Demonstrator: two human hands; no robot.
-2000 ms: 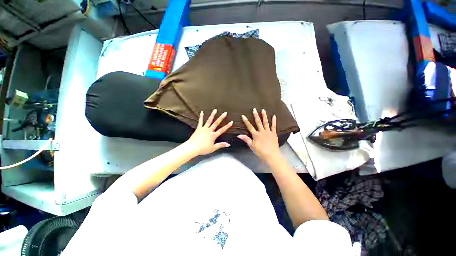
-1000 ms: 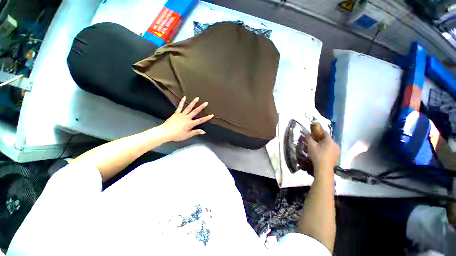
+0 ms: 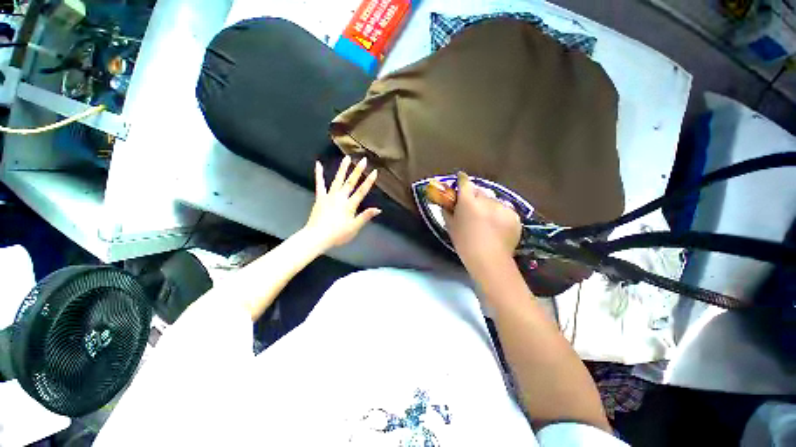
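A brown cloth piece (image 3: 524, 113) lies over the black padded form (image 3: 271, 87), with a folded corner at its left. A bit of plaid cloth (image 3: 449, 28) shows behind it. My right hand (image 3: 485, 223) grips the wooden handle of the steam iron (image 3: 426, 202). The iron rests on the brown cloth's near edge, its tip towards the left. My left hand (image 3: 342, 208) is spread with fingers apart, its fingertips at the near left edge of the cloth, left of the iron.
Thick black hoses (image 3: 689, 240) trail right from the iron. A creased off-white cloth (image 3: 624, 319) lies at the table's right end. A blue box (image 3: 373, 30) with a red label is behind the form. A black fan (image 3: 83, 340) stands at lower left, below open shelving (image 3: 65, 196).
My right hand first took hold of the parked iron, then brought it left onto the brown cloth. My left hand stays spread near the cloth's left edge. The camera view has shifted.
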